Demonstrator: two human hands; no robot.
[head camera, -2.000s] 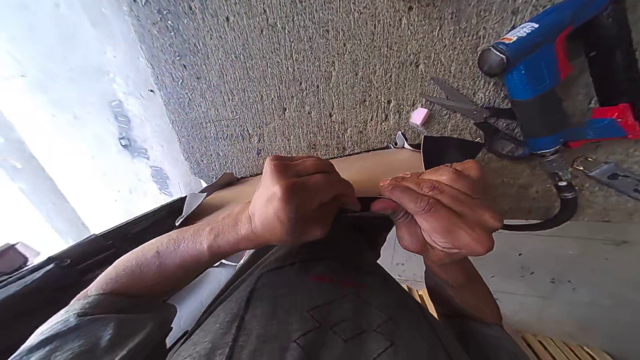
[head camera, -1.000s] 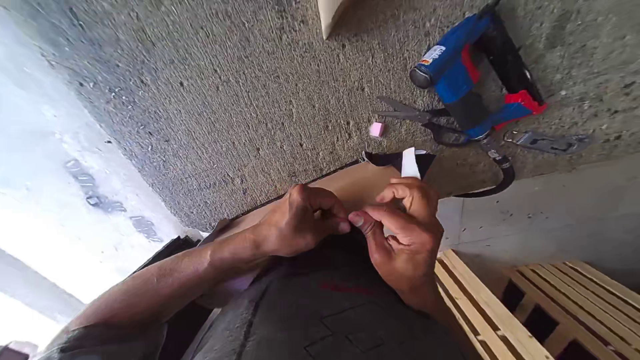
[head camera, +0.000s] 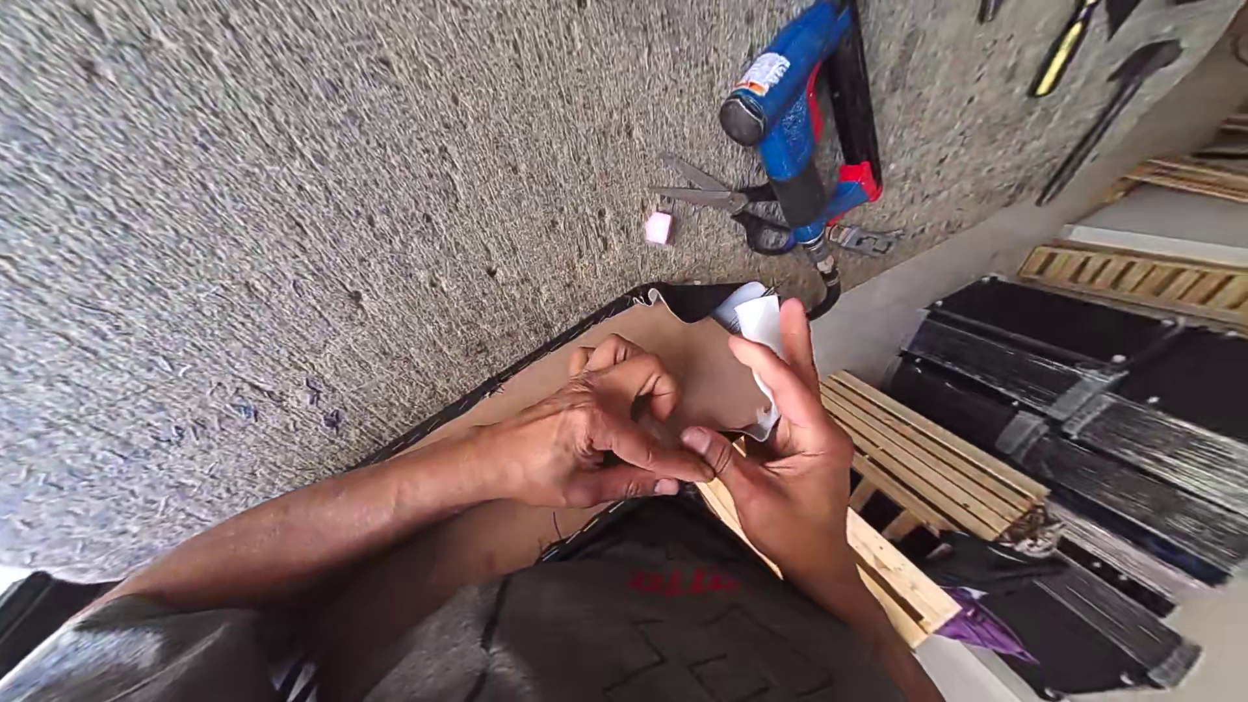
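Note:
My left hand (head camera: 614, 429) hovers above a brown upholstery piece (head camera: 556, 385) with dark stitched edges, its fingertips meeting those of my right hand (head camera: 780, 439). Whether something small is pinched where the fingertips meet cannot be seen. Beside my right fingers, a white paper slip (head camera: 759, 322) stands at the piece's right end, partly hidden by them. Beyond the piece, scissors (head camera: 726, 195) lie partly spread beside a pink block (head camera: 659, 227). A blue pneumatic stapler (head camera: 790, 117) with a hose fitting rests partly over the scissors.
The carpeted work surface (head camera: 292, 175) fills the upper left. A metal tool (head camera: 863, 240) lies by the stapler. At the upper right are a yellow-and-black handled tool (head camera: 1065, 49) and a dark hammer (head camera: 1111, 117). Wooden slats (head camera: 926, 458) and wrapped black panels (head camera: 1102, 429) stand at the right.
My hands have lifted from the edge of the piece, and the fingers have spread. The view has shifted to the right, showing more slats and black panels.

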